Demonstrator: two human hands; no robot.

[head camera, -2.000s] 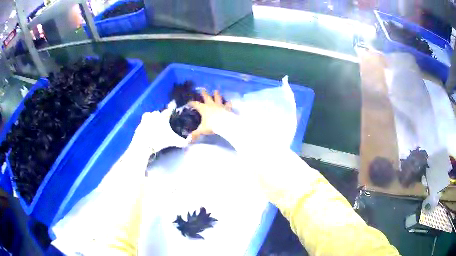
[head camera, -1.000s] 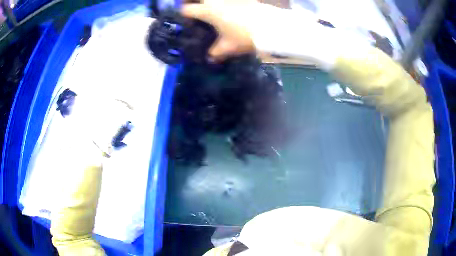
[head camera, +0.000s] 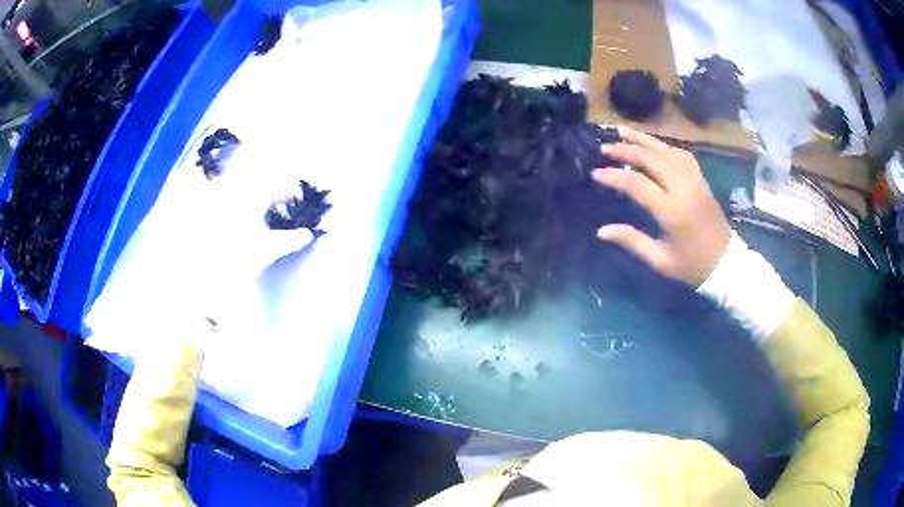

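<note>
A heap of black spiky pieces (head camera: 496, 188) lies on the green bench top. My right hand (head camera: 664, 203), bare with a white cuff, is at the heap's right edge with fingers spread and nothing seen in it. My left hand (head camera: 243, 272), white-gloved, blends into the bright white liner (head camera: 337, 109) in the blue bin (head camera: 382, 267); its fingers cannot be made out. One black spiky piece (head camera: 309, 206) is by where its fingertips seem to be. Another curled black piece (head camera: 216, 152) lies on the liner.
A second blue bin (head camera: 124, 178) at far left is filled with black pieces. Cardboard (head camera: 617, 40) at the back right bears a round black spiky part (head camera: 635, 94) and another spiky part (head camera: 713, 89). A white dotted sheet (head camera: 808, 213) with thin dark tools beside it lies right.
The view has swung back from the blurred close look. My right hand, earlier holding a dark round piece at the top, is now empty and lower right, beside the heap.
</note>
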